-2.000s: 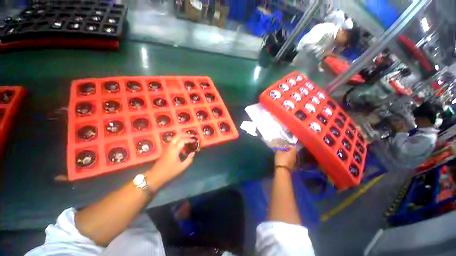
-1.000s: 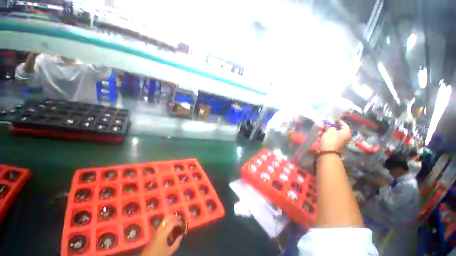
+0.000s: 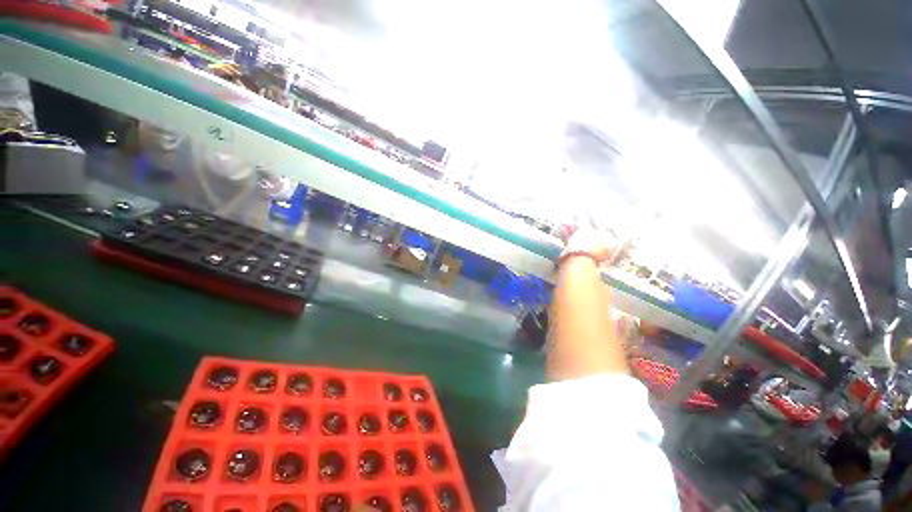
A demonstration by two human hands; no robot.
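My right hand [image 3: 588,243] is raised far forward at the overhead shelf, small and washed out by glare. A reddish bit shows at its fingers, but I cannot tell what it is or whether the hand holds it. My left hand is out of the picture. The red-orange work tray [image 3: 350,398] lies on the green bench, cut off by the bottom edge. Its square pockets hold dark round units [image 3: 242,462] with shiny rims. One pocket in the back row has no unit.
A black parts tray [image 3: 225,243] sits on a red one across the bench. Another red-orange tray [image 3: 60,378] is at the left edge. A long shelf with a green edge [image 3: 330,147] runs overhead, and a metal post [image 3: 765,275] stands right. People sit at the far right.
The view has tilted up, so the trays sit lower. My right hand has gone from the bench up to the shelf. My left hand, earlier holding a round unit, has left the picture.
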